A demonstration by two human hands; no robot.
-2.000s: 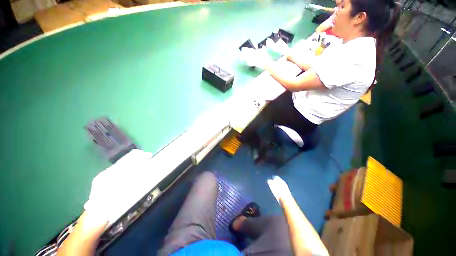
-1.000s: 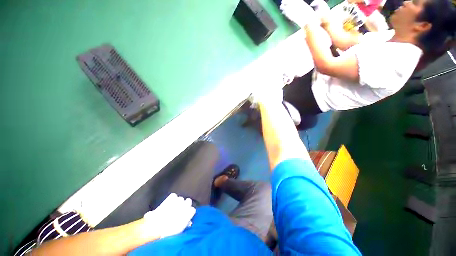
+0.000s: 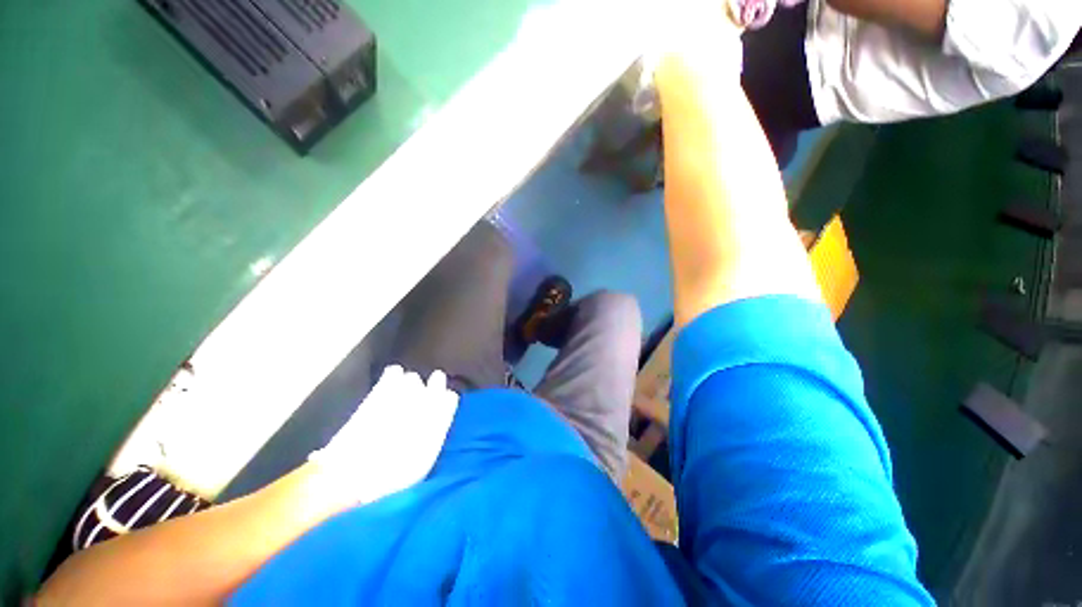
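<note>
A dark metal housing with long slots (image 3: 267, 53) lies on the green conveyor belt (image 3: 131, 225) at the upper left, cut off by the top edge. Neither hand touches it. My left hand (image 3: 394, 433), in a white glove, rests against my blue shirt, fingers slightly apart, with nothing seen in it. My right hand (image 3: 700, 38) is at the top centre by the white side ledge (image 3: 344, 267). Its glove blends into the bright ledge and its fingers are unclear.
Another person's white sleeve (image 3: 1009, 48) is at the upper right. Dark parts (image 3: 1004, 419) hang along the right side. A yellow ribbed pad (image 3: 834, 267) and brown cartons (image 3: 647, 492) are beside my legs. A striped cloth (image 3: 137, 504) lies at the ledge's lower left end.
The view has shifted. My left hand has moved from the belt side to my shirt, and my right arm has reached forward towards the ledge. The housing shows higher in the picture than one second ago.
</note>
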